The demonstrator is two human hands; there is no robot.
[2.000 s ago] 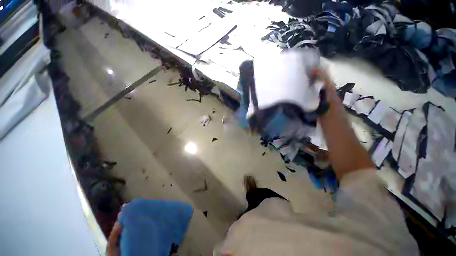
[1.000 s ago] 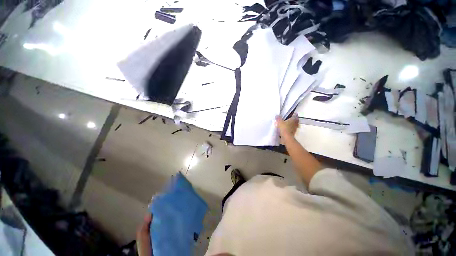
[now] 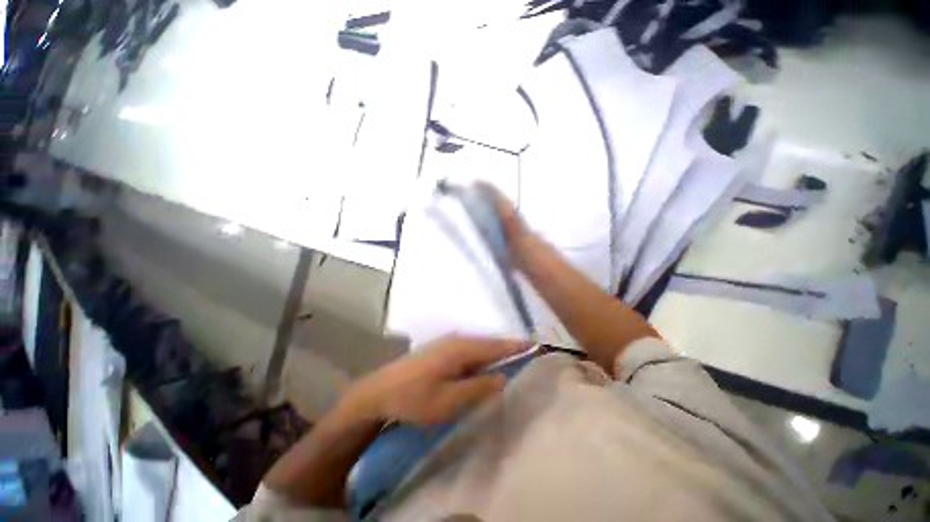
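My right hand (image 3: 510, 229) is blurred and shut on the far end of a narrow grey-blue fabric piece (image 3: 495, 260), seen edge-on above white pattern sheets (image 3: 423, 291). My left hand (image 3: 438, 382) is at the near end of that piece, close to my body. A light blue fabric piece (image 3: 403, 464) lies under my left hand, partly hidden by the hand and forearm. Whether the two fabrics are joined I cannot tell. More white sheets with dark edges (image 3: 653, 194) fan out to the right of my right hand.
Dark strips (image 3: 663, 31) are heaped at the back of the white table. A dark grey piece (image 3: 865, 347) lies near its edge at right. A small dark bundle (image 3: 362, 33) lies at the back left. Dark scraps (image 3: 143, 357) line the floor at left.
My right hand has let go of the white sheets, moved left and taken the grey-blue piece. My left hand has come up with the light blue fabric. The dark panel at left has gone from view.
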